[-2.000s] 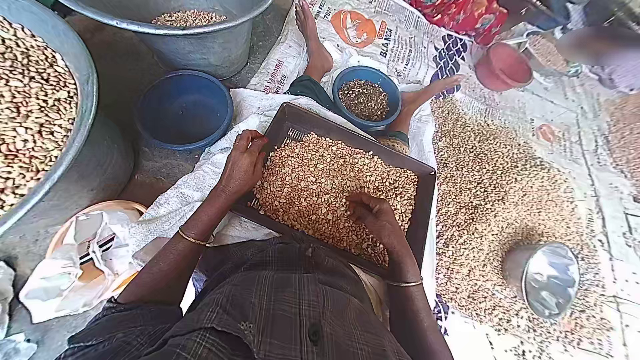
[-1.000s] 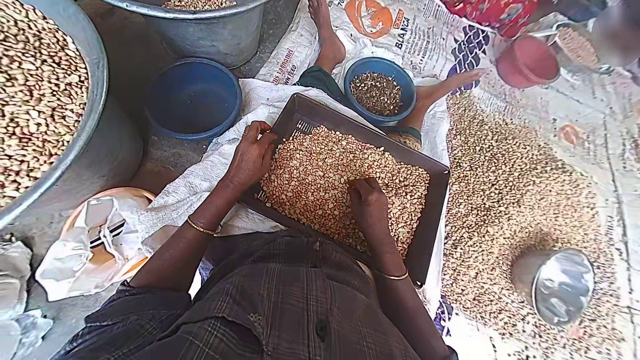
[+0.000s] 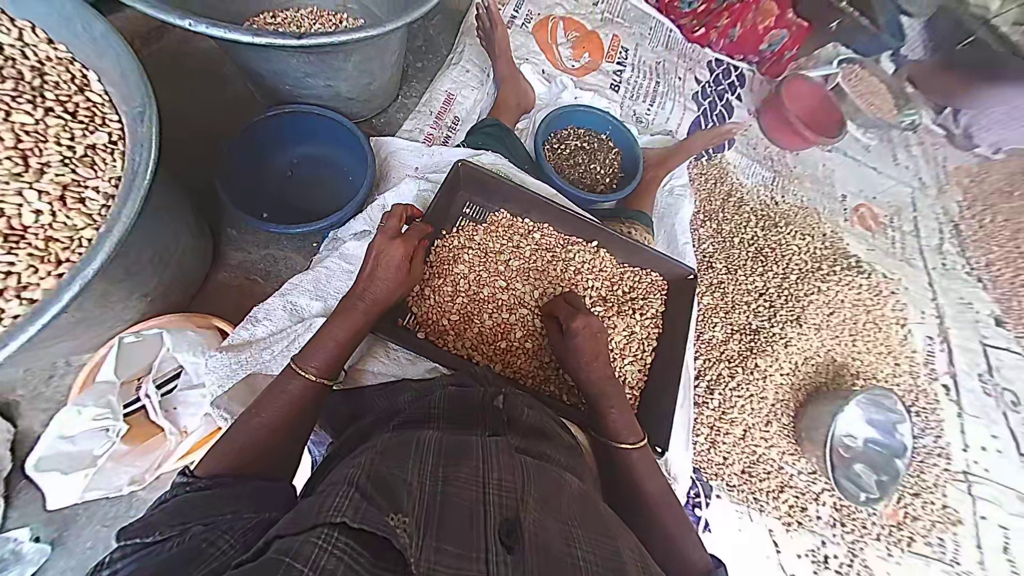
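A dark plastic tray [image 3: 676,344] lies tilted across my lap, heaped with split nuts or beans [image 3: 512,280]. My left hand [image 3: 396,256] is at the tray's left edge, its fingers bent against the rim; whether it grips the rim is not clear. Over the heap, right of its middle, my right hand [image 3: 578,332] has its fingers curled down at the pieces, and what is between them is hidden. Between my feet, just beyond the tray, stands a blue bowl [image 3: 544,132] with dark bits in it.
Large metal tubs [image 3: 144,152] of similar pieces stand at the left, near a blue basin [image 3: 296,222]. At the right, a metal pot [image 3: 870,446] lies tipped in a spread pile [image 3: 784,320] on printed sacks. A red bucket [image 3: 800,112] and part of another person are at the upper right.
My right hand has shifted slightly over the heap since the earliest frame, and its fingers look more curled. My left hand stays by the tray's left edge.
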